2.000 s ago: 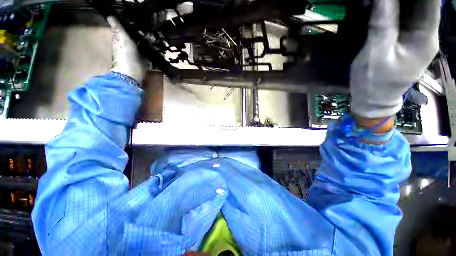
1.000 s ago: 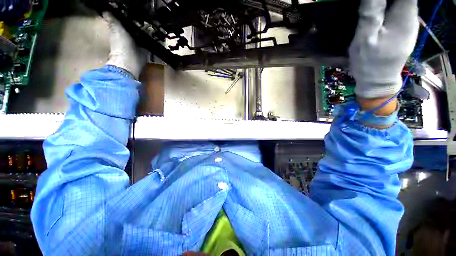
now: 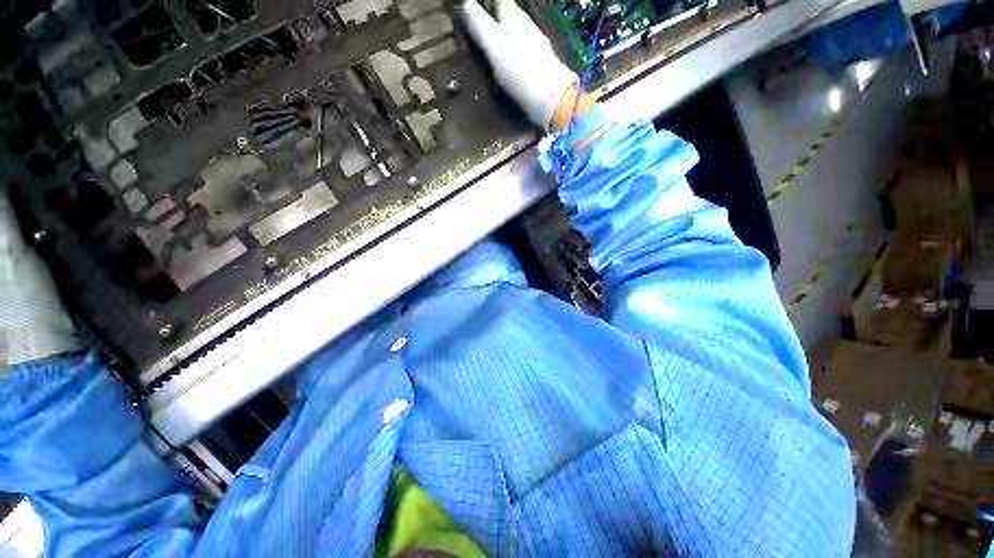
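Observation:
A dark solder carrier (image 3: pixel 327 223) with many irregular cut-outs lies tilted across the view, its front edge along the conveyor rail. Several thin metal pins or screws (image 3: pixel 286 120) show in its middle; whether they lie on it or below it I cannot tell. My right hand (image 3: pixel 512 60), in a pale glove, is at the carrier's right end and holds its edge. My left hand (image 3: pixel 27 289), in a pale glove, is beside the carrier's left end, blurred and cut off by the picture's edge; its fingers are hidden.
The silver conveyor rail (image 3: pixel 382 267) runs diagonally in front of my body. A green circuit board (image 3: pixel 643 24) is beyond my right hand. Yellow-black floor tape (image 3: pixel 801 169) and cardboard boxes (image 3: pixel 888 376) are at the right. Dark parts show below the rail.
The view has turned. The carrier, earlier raised and tilted at the far side, now lies closer and flatter against the rail. Both hands have stayed at its ends.

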